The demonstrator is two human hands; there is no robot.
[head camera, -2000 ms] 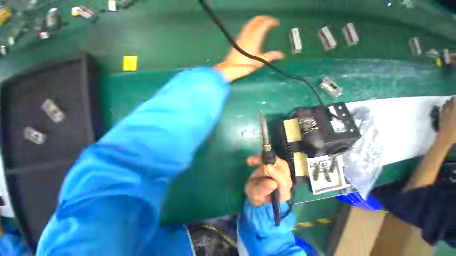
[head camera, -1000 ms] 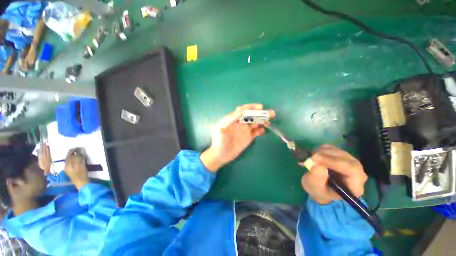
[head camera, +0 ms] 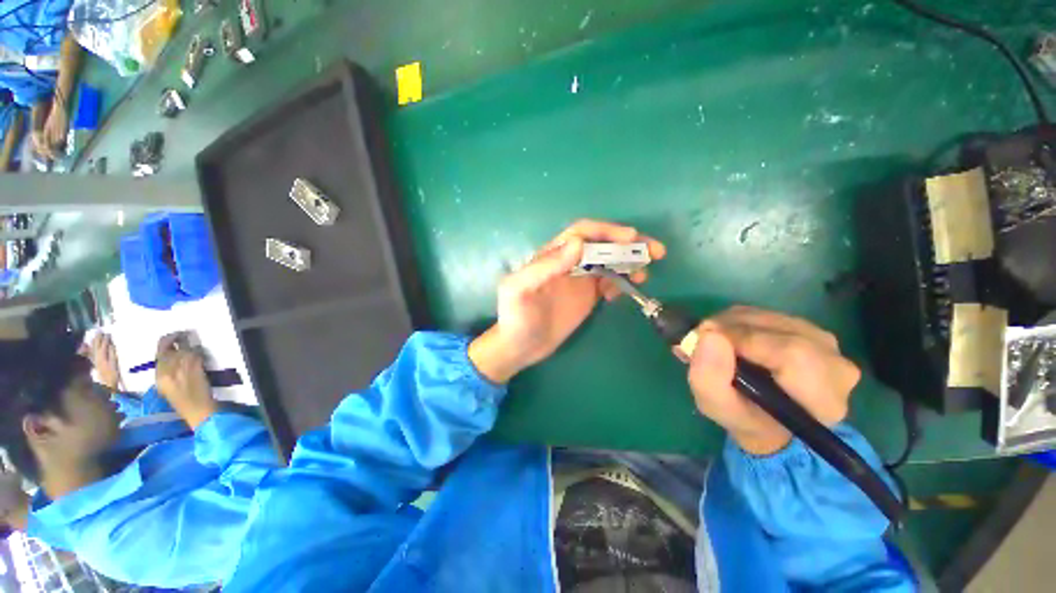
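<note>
My left hand [head camera: 544, 304] holds a small silver-white electronic module [head camera: 614, 256] in its fingertips above the green bench mat. My right hand [head camera: 770, 376] grips the black handle of a soldering iron [head camera: 799, 431]. The iron's thin metal barrel points up and left, and its tip is at the lower edge of the module. Whether the tip touches the module cannot be told.
A black parts tray [head camera: 330, 319] on the left holds two modules [head camera: 313, 202]. A black box [head camera: 1025, 209] with tan tape strips and a small white tray [head camera: 1031, 388] stand at right. A blue-smocked person [head camera: 127, 498] sits at left beside blue bins [head camera: 170, 260]. A yellow square [head camera: 409, 83] lies beyond.
Two seconds ago my left hand reached over the line, empty; now it holds a module close in front of me. The iron has moved to the module. The view has shifted left.
</note>
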